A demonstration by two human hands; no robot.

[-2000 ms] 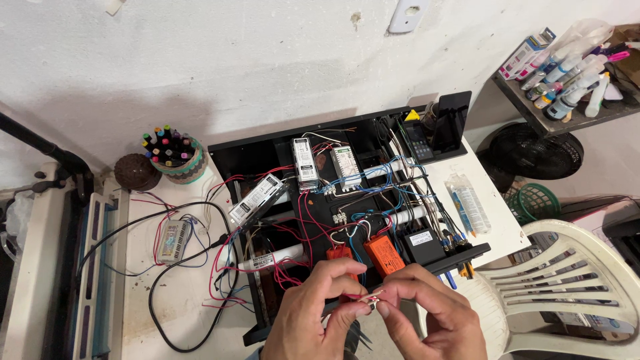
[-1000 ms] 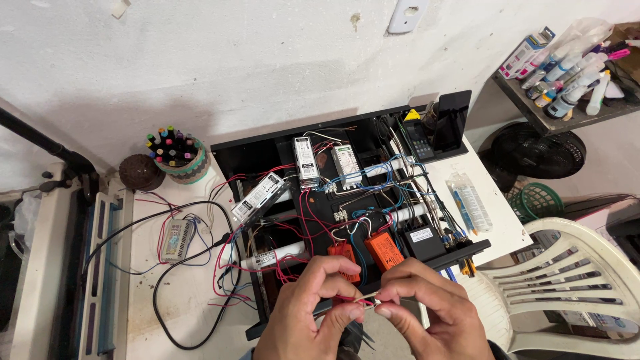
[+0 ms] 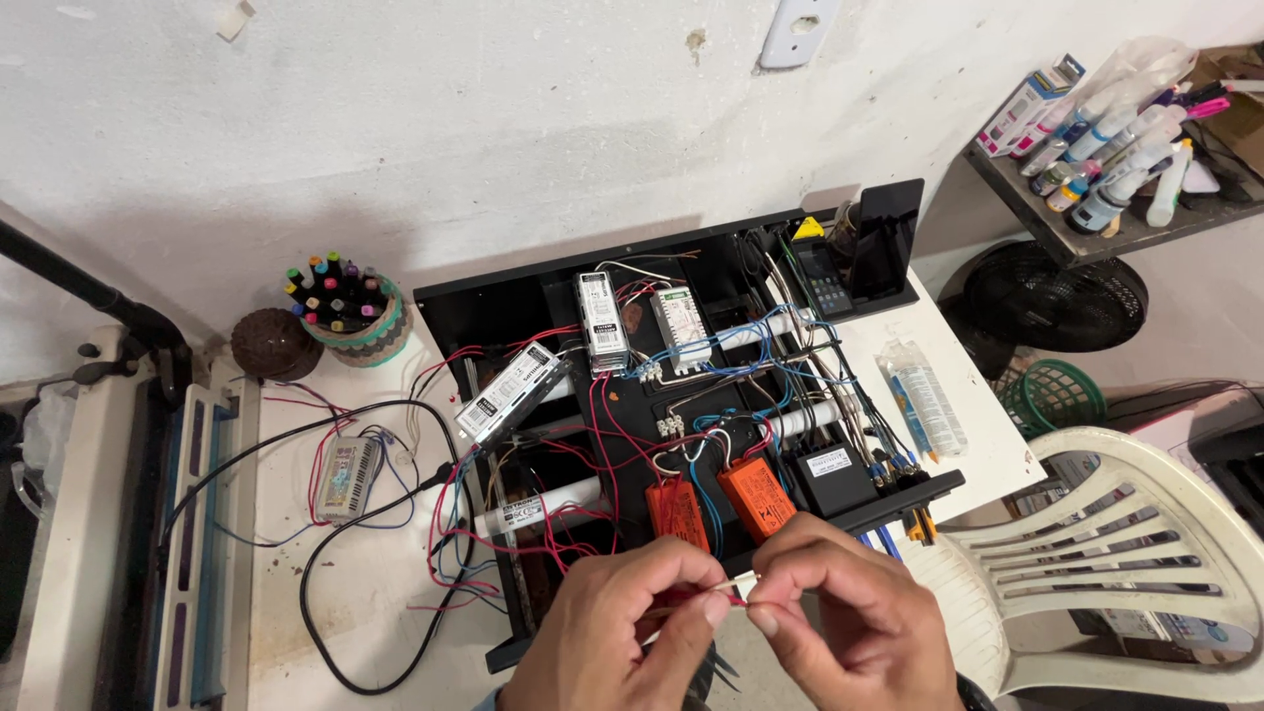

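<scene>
My left hand pinches insulated wires, one red and one whitish, between thumb and index finger. My right hand pinches the wire ends just to the right, its fingertips close to the left ones. Both hands are at the front edge of a black metal housing. Behind the hands lie two orange ballast modules and a black box-shaped module. White electronic ballasts, small terminal blocks and tangled red, blue and white wires fill the housing. Dark pointed blades, partly hidden, show below the hands.
On the left of the white table are a loose ballast, a black cable and a pot of markers. At right stand a tablet, a clear plastic packet, a white plastic chair and a shelf of bottles.
The fingers of both hands have shifted slightly around the wire ends, which stay pinched between them. The things in the housing look unmoved.
</scene>
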